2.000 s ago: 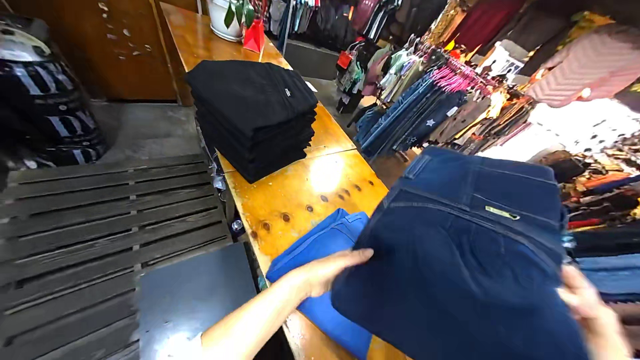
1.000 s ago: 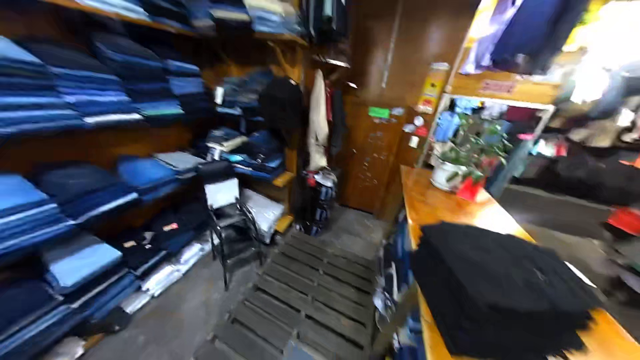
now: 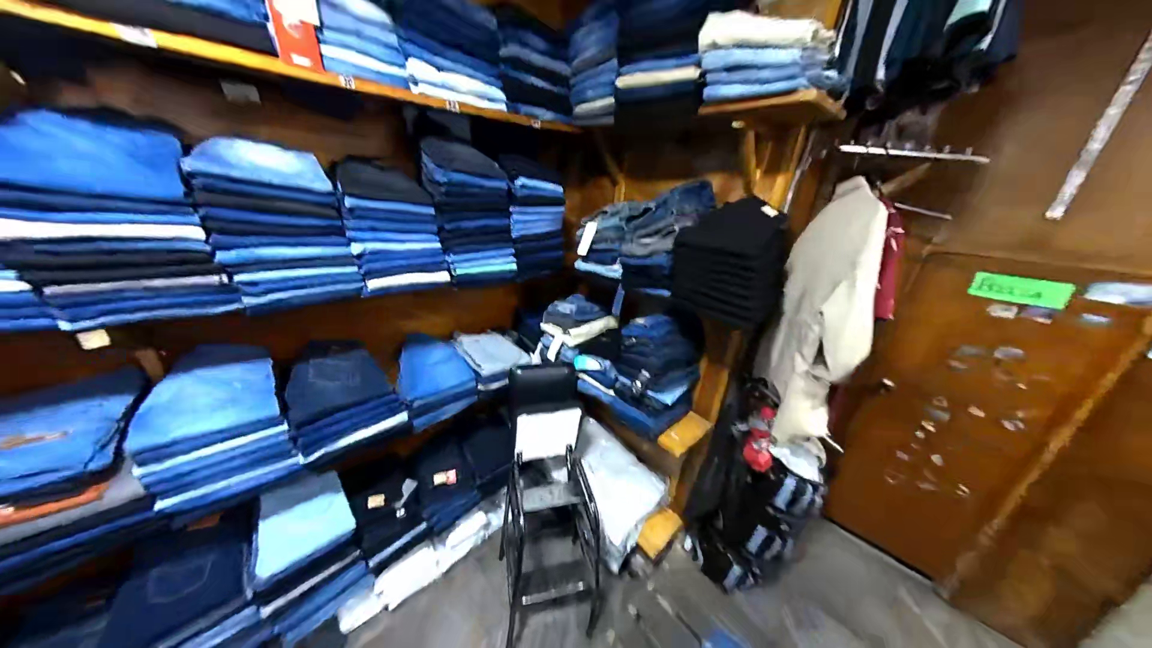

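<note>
Neither of my hands shows in the head view now, so what they hold or touch is hidden. Folded blue jeans lie stacked on the middle shelf at the left. Above them stand taller stacks of denim. Black folded trousers form a neat pile at the shelf's right end, beside loosely heaped jeans. More jeans are heaped lower in the corner.
A black metal step chair stands on the grey floor before the shelves. Right of it are a pale plastic-wrapped bundle, a hanging beige jacket, dark bags and a wooden door with a green sign.
The view has swung far left, from the wooden table to the shelves. Two seconds ago my hands held folded dark-blue jeans; both hands and those jeans are now out of view.
</note>
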